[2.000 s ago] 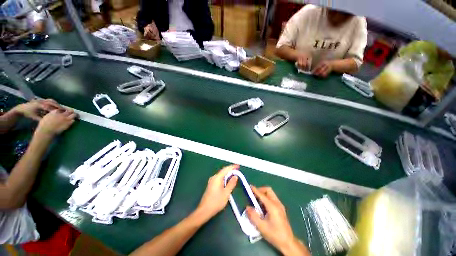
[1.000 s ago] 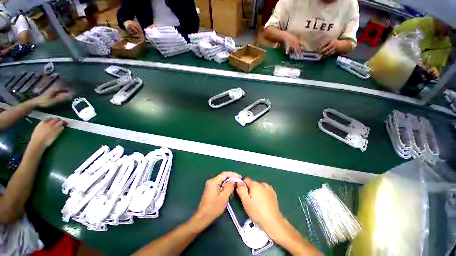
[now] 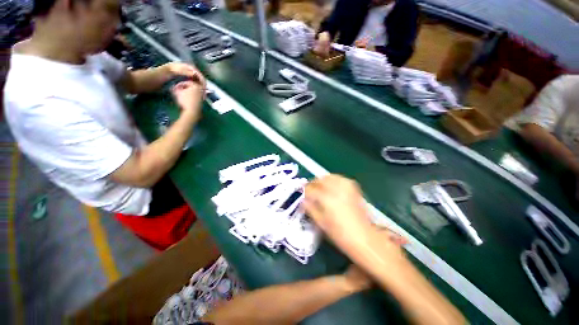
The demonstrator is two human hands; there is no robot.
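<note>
A pile of overlapping white loop-shaped plastic frames (image 3: 263, 206) lies on the green bench, left of my hands. My right hand (image 3: 333, 200) reaches across to the pile's right edge. Its fingers bend down at the frames; whether they grip one is hidden. My left forearm comes from the bottom edge and passes beneath my right forearm. Only fingertips of my left hand (image 3: 397, 237) show beyond the right forearm, near the white edge strip. The rest of that hand is hidden, and I cannot see what it holds.
The belt beyond the white strip (image 3: 457, 282) carries single and grouped frames (image 3: 409, 155) and a long white piece (image 3: 458, 214) across a frame. A person (image 3: 70, 127) works at left. A brown carton (image 3: 136, 279) with white parts is below the bench. Other workers sit opposite.
The view has swung left. My right hand has moved from the single frame between my hands to the pile, its arm now crossing over my left. The left neighbour's hands are together again.
</note>
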